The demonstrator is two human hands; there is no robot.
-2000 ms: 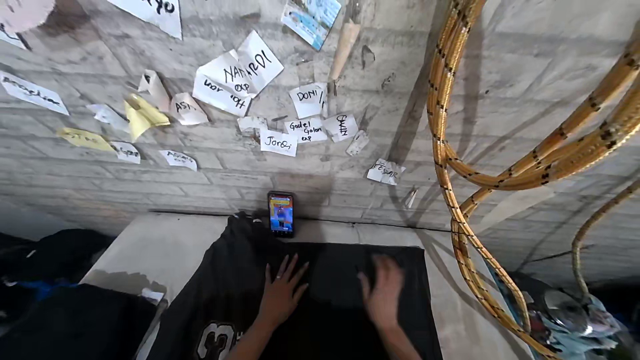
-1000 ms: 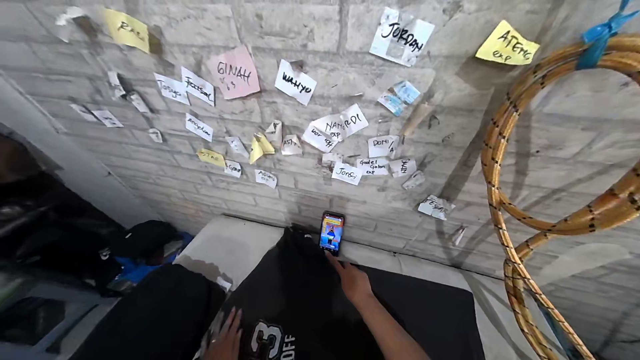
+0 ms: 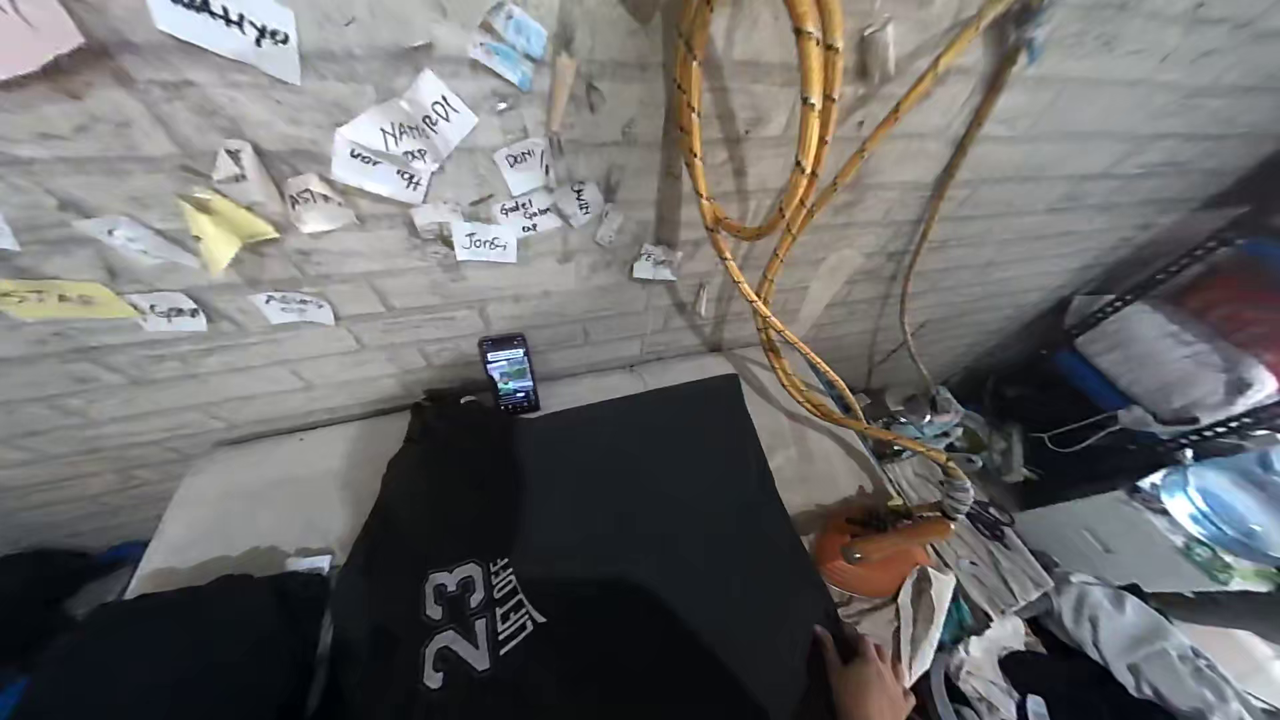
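A black garment (image 3: 640, 500) lies spread over a pale padded table, its printed white number and lettering (image 3: 470, 620) at lower left. Bunched black cloth (image 3: 455, 425) marks its upper left part, beside a lit smartphone (image 3: 510, 375) that leans upright against the wall. At the garment's lower right edge is my right hand (image 3: 865, 680), thumb on one side and fingers on the other, with dark cloth between them. Part of this hand is cut off by the bottom of the view. My left hand is out of view.
Yellow braided hoses (image 3: 770, 300) hang in front of the brick wall and run down right, near an orange tool with a brown handle (image 3: 900, 540). Dark cloth (image 3: 180, 650) lies at lower left. Scraps and scissors (image 3: 990, 520) are at right, beyond the pale table (image 3: 270, 490).
My right hand has moved from beside the phone to the garment's lower right edge. My left hand, at the lower left a second ago, has left the view. The view has swung right.
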